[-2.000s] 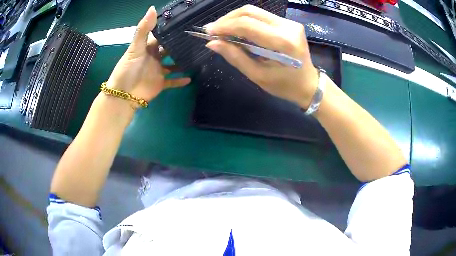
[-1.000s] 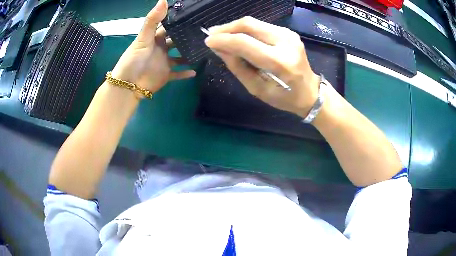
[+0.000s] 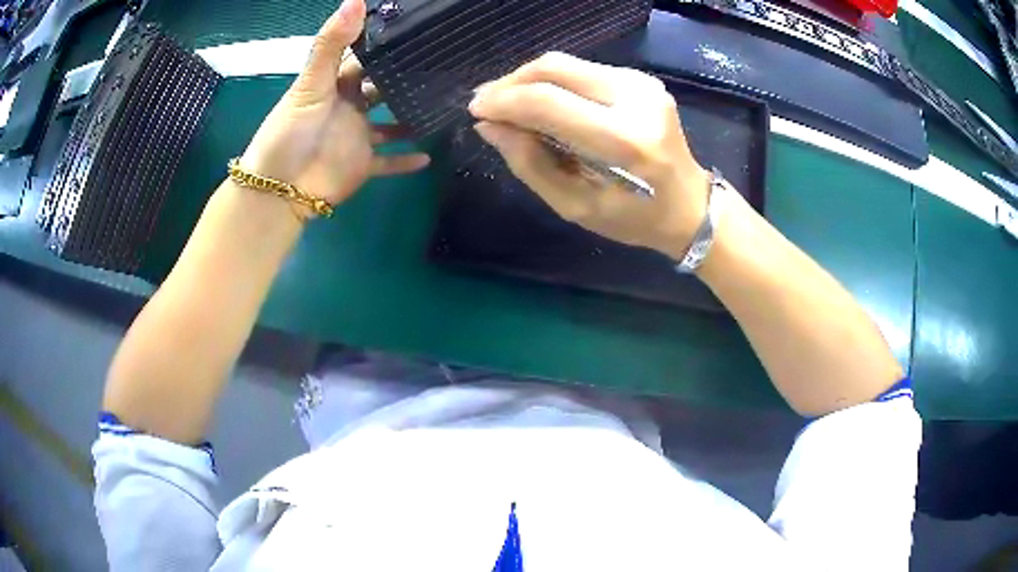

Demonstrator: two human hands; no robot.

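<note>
My left hand holds the left end of a dark, ridged stack of fixture bars, tilted over the tray and cut off by the top edge. My right hand holds thin silvery tweezers like a pen, its fingertips at the stack's lower ridges. The tweezer tips are hidden or too small to see. The black tray lies below both hands, with small specks in its left part.
A second stack of fixture bars stands on the green bench at left. A dark cover block with pale specks lies behind the tray. A perforated rail and a red thing are at upper right. White strips cross the bench.
Since two seconds ago, the held stack has shifted up slightly and its studs have mostly left view. My right hand has moved down a little, and the tweezer tips no longer show.
</note>
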